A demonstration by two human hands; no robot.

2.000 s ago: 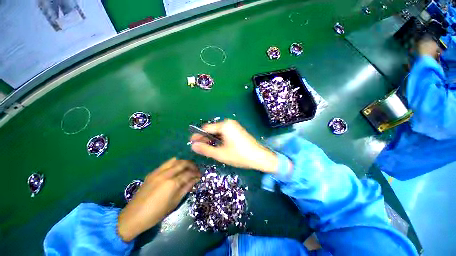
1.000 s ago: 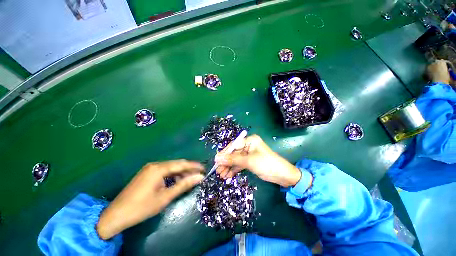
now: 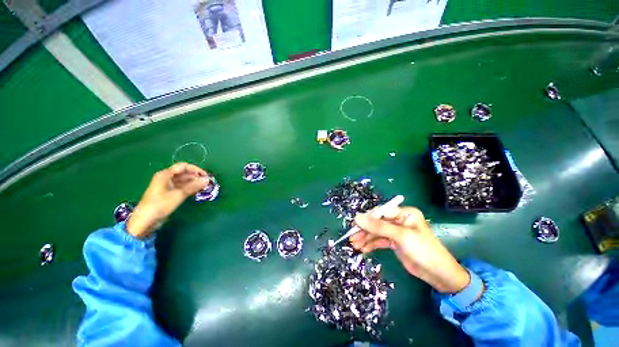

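My left hand [image 3: 163, 198] is at the left, fingertips at the edge of a round silver-and-dark assembly [image 3: 207, 190]; whether they grip it is unclear. My right hand [image 3: 404, 245] holds pale tweezers [image 3: 378, 211], tips pointing down-left at the top of the near heap of small shiny metal pieces [image 3: 347, 290]. A smaller heap [image 3: 353, 198] lies just beyond. Two round assemblies, one on the left [image 3: 257, 245] and one on the right [image 3: 290, 243], lie side by side between my hands.
A black bin [image 3: 505, 193] of metal pieces stands right of the heaps. More round assemblies lie along the green belt, one [image 3: 339, 139] beside a pale square tab. Another assembly [image 3: 546, 230] and a yellowish-framed object [image 3: 603, 227] are at the right. Printed sheets [image 3: 180, 44] are behind.
The view has shifted left. My left hand has moved away from the heap to an assembly farther left, uncovering the bench assemblies. My right hand still holds the tweezers near the heap.
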